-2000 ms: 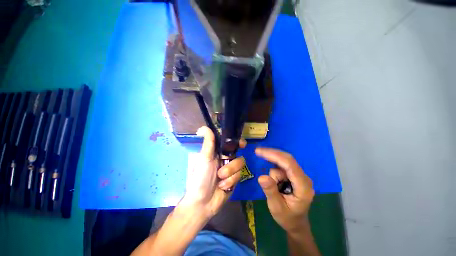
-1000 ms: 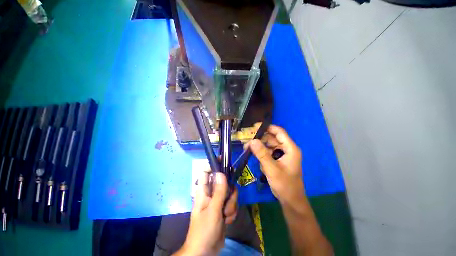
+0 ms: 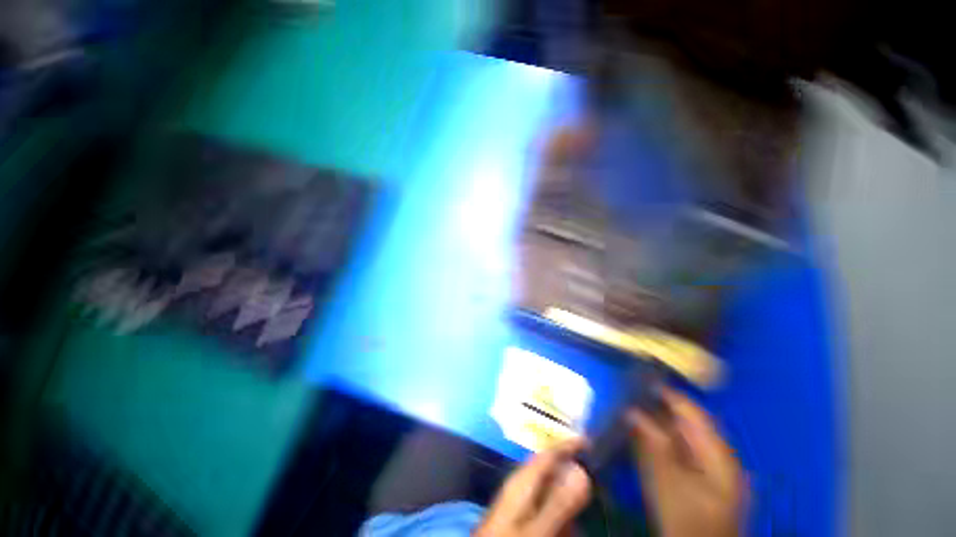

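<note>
The frame is strongly blurred. A dark tripod unit (image 3: 616, 420) shows as a short dark shape between my hands, at the lower right of centre. My left hand (image 3: 540, 491) holds its lower end, cut off by the bottom edge. My right hand (image 3: 692, 456) is at its upper right end, with fingers bent against it. The unit's legs and centre tube cannot be told apart. I cannot make out the small dark handle in my right palm.
The bench press base (image 3: 587, 278) is behind my hands, with a pale yellow strip (image 3: 671, 351) on its front edge. A white warning label (image 3: 542, 399) lies on the blue mat (image 3: 419, 304). The slotted parts tray (image 3: 252, 241) is at the left on the green bench (image 3: 178, 420).
The view has swung left and tilted, so the press and my hands appear further right. The unit is away from the press guard, lower and in front of the base. The warning label is uncovered.
</note>
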